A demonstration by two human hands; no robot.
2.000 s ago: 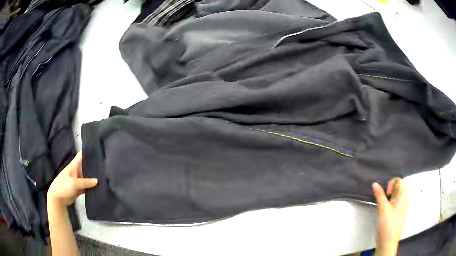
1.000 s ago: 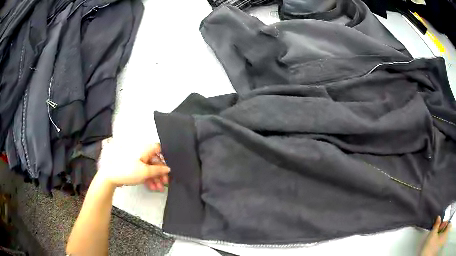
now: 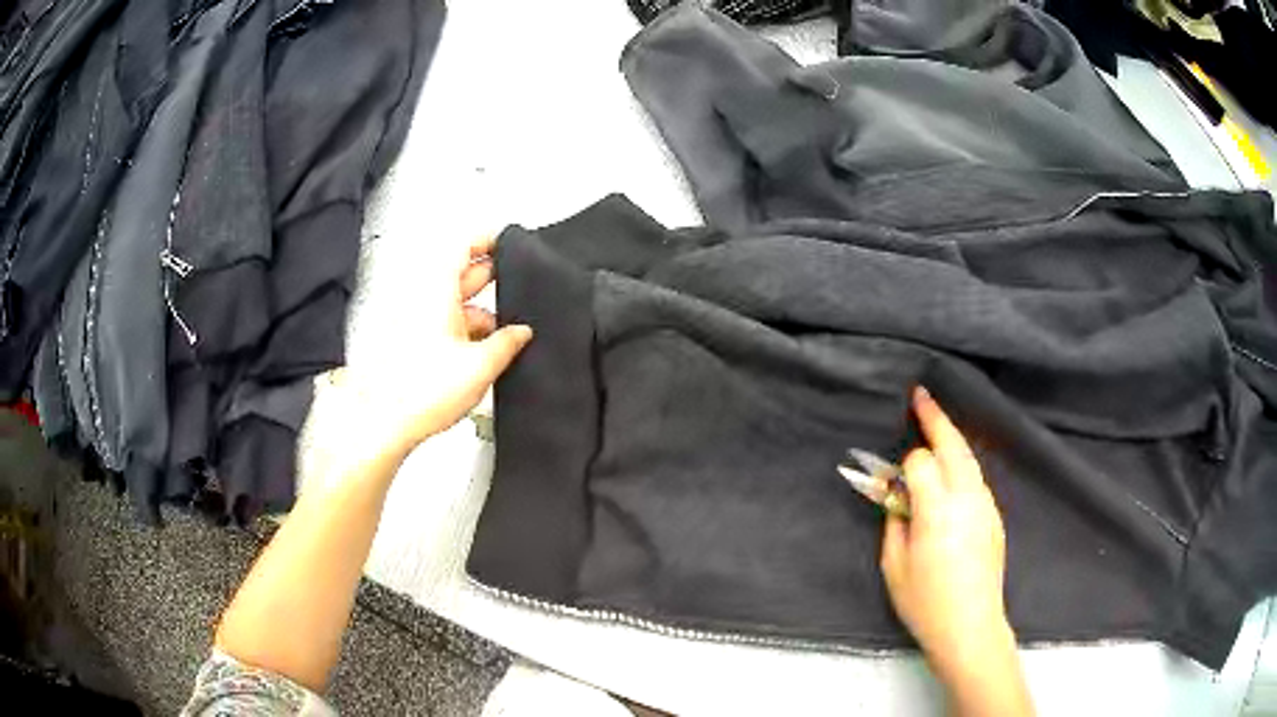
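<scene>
A dark grey zip sweatshirt lies spread in front of me, its hem band at the left and the pale front zipper along its near edge. My left hand holds the hem band's left edge near its upper corner, thumb on top, fingers partly hidden behind the edge. My right hand is over the middle of the sweatshirt and holds thread snips, silver blades apart and pointing left. Its index finger is extended onto the cloth.
A pile of grey garments hangs over the white table at the left, with a zipper pull showing. Striped cloth lies at the far edge. A yellow strip is at the far right. Speckled floor shows below the table.
My left hand has moved up along the hem band. My right hand has come from the far right to the middle of the sweatshirt, with the snips now visible. The view has shifted.
</scene>
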